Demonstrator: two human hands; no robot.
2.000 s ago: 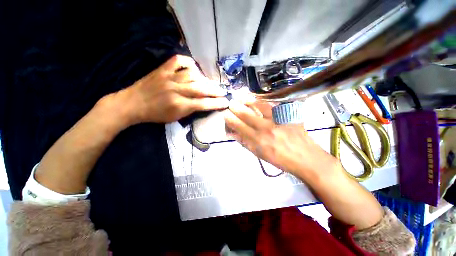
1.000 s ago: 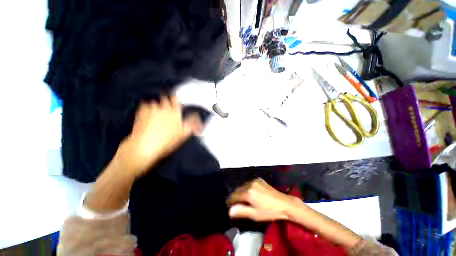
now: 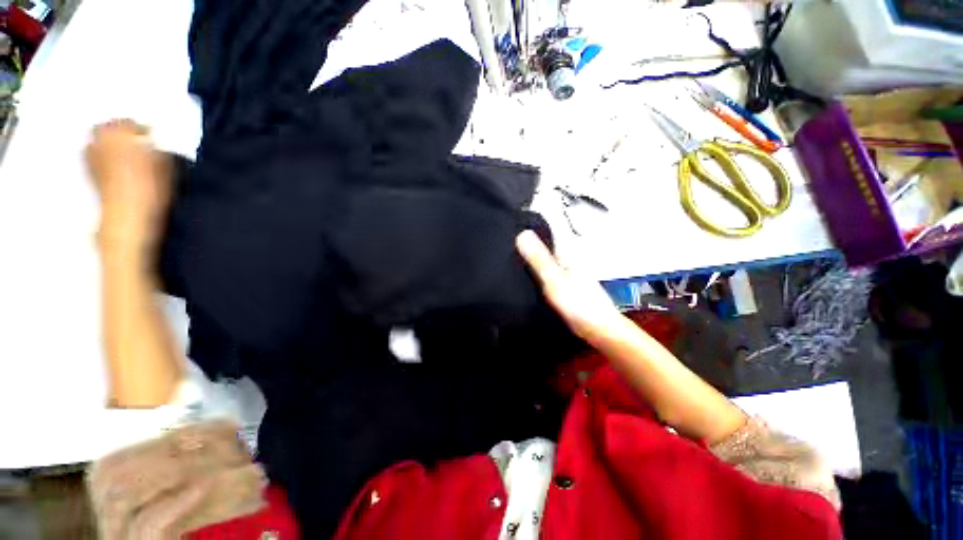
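A black garment (image 3: pixel 412 243) lies spread over the table's front edge and my lap. A small white label (image 3: pixel 403 344) shows on it. My left hand (image 3: pixel 132 174), blurred, is at the garment's left edge with its fingers curled; a dark cloth edge meets it. My right hand (image 3: pixel 554 280) is at the garment's right edge, with the thumb on top and the other fingers hidden by cloth. The needle area of the sewing machine (image 3: pixel 502 47) is at the top, beyond the cloth.
Yellow-handled shears (image 3: pixel 734 185) lie on the white table (image 3: pixel 644 227), with orange and blue tools (image 3: pixel 744 121) beside them. Small snips (image 3: pixel 581 198) lie right of the garment. A purple box (image 3: pixel 850 190) and black cord (image 3: pixel 769 63) are at the right. Grey thread scraps (image 3: pixel 829 316) are below.
The garment has moved away from the needle and is now spread between both hands, its white label showing. My left hand moved left; my right hand moved up from my lap to the cloth's edge.
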